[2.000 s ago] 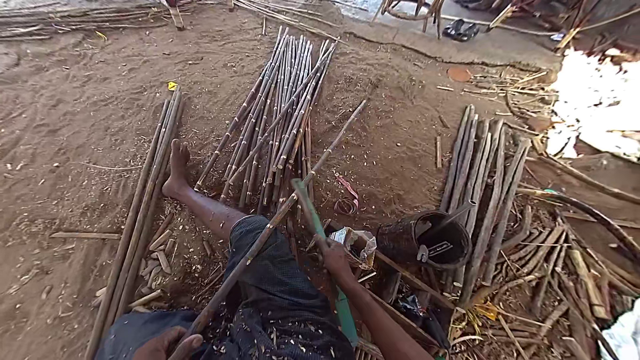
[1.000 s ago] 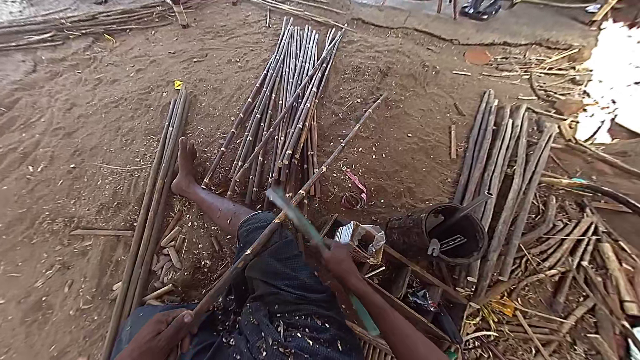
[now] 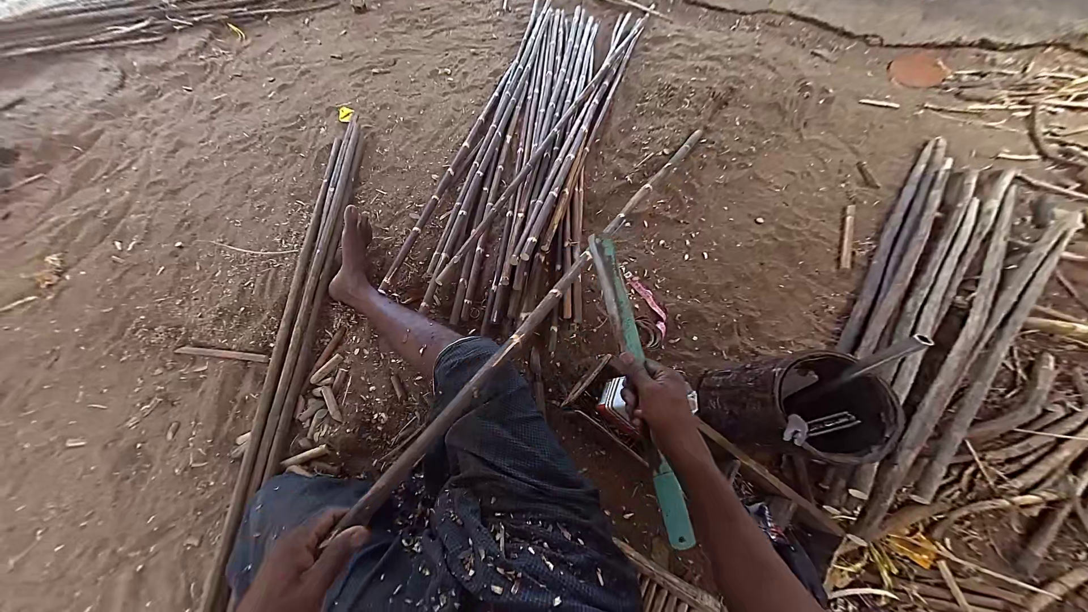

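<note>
My left hand (image 3: 310, 557) grips the lower end of a long jointed wooden pole (image 3: 501, 353), which slants across my lap up to the right. My right hand (image 3: 659, 395) is closed around a long green tool with a metal blade (image 3: 625, 297), whose kind I cannot tell for certain. The tool's upper end lies against or close beside the pole. Pale shavings are scattered over the dark cloth (image 3: 527, 527) on my legs.
Ahead lies a bundle of jointed poles (image 3: 544, 144). Long poles (image 3: 297, 314) lie at left by my bare foot (image 3: 353, 255). At right are a dark bucket (image 3: 748, 399) holding a metal pipe (image 3: 884, 357), a stack of poles (image 3: 952, 255) and crooked branches (image 3: 1037, 450).
The green tool has tilted from a slant across the pole to a steeper angle, its upper end now right of where it crossed the pole. Both hands keep their hold.
</note>
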